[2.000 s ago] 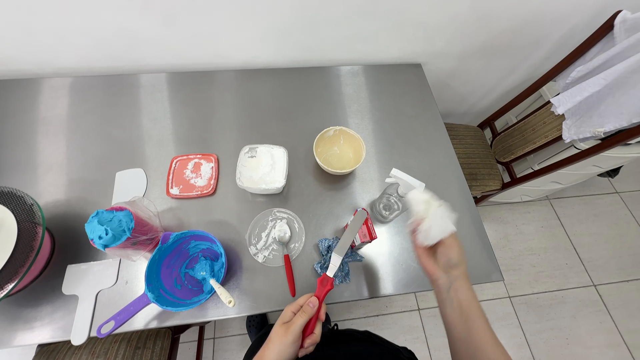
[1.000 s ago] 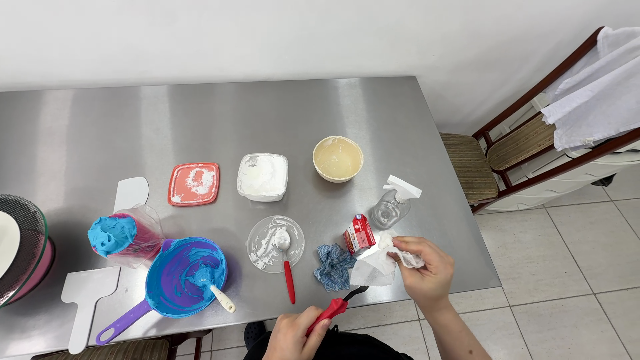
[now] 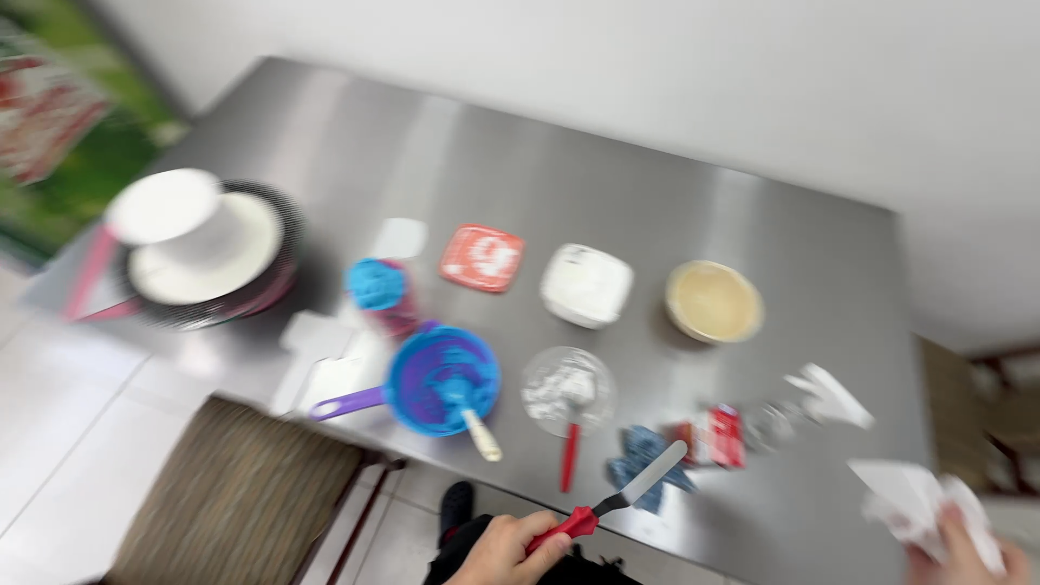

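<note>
My left hand (image 3: 516,548) grips the red handle of an offset spatula (image 3: 654,474); its metal blade points up and right over a crumpled blue cloth (image 3: 642,459). At the lower right my right hand (image 3: 963,548) holds a crumpled white paper towel (image 3: 910,496), beyond the table's right part. Left of the blade, a red-handled spoon (image 3: 571,455) rests on a clear plate (image 3: 536,394) smeared with white. A purple bowl (image 3: 406,378) with a handle holds blue cream and a pale-handled utensil (image 3: 481,435). Behind it stands a bag-lined cup of blue cream (image 3: 390,296).
A steel table (image 3: 617,187) carries a white tub (image 3: 587,284), a red lid (image 3: 483,258), a beige bowl (image 3: 715,302), a red-and-white carton (image 3: 725,436), a clear spray bottle (image 3: 768,426), white scrapers (image 3: 400,238) and a stacked turntable (image 3: 207,252). A chair (image 3: 236,496) stands at the near left.
The paper towel was around the spatula blade one second ago; now my right hand holds it away to the right and the blade is uncovered. The view has swung left.
</note>
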